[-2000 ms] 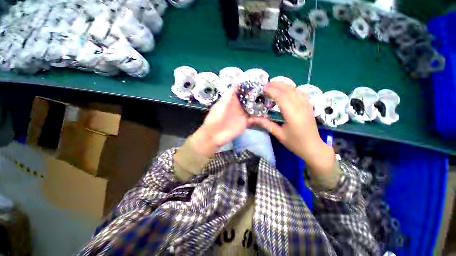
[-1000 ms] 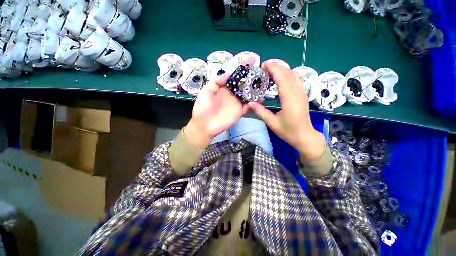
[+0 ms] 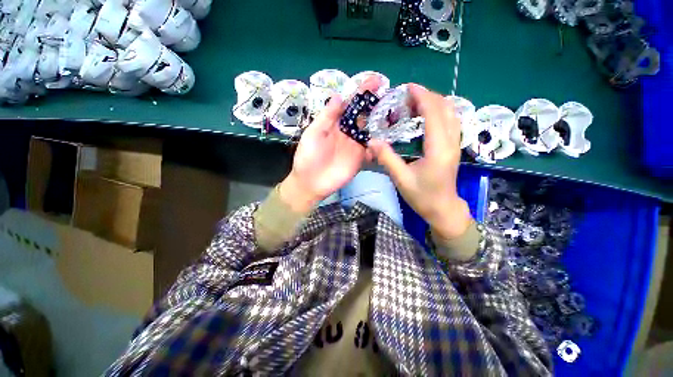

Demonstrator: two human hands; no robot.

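My left hand holds a black LED board with white dots and a centre hole, at its fingers. My right hand holds a clear ring, see-through and tilted, close beside the board's right side. Whether the two parts touch is hard to tell. Behind the hands, a row of white housings with dark centres and thin wires lies along the bench's front edge. My hands hide some housings in the middle of the row.
A large pile of white housings is at the upper left. A metal box, discs and grey parts lie at the back. A blue bin with grey-silver parts is below the edge; cardboard boxes stand lower left.
The black board and the clear ring, earlier overlapping between my hands, are now more apart. My right hand has tilted the ring towards the right. The view has shifted slightly.
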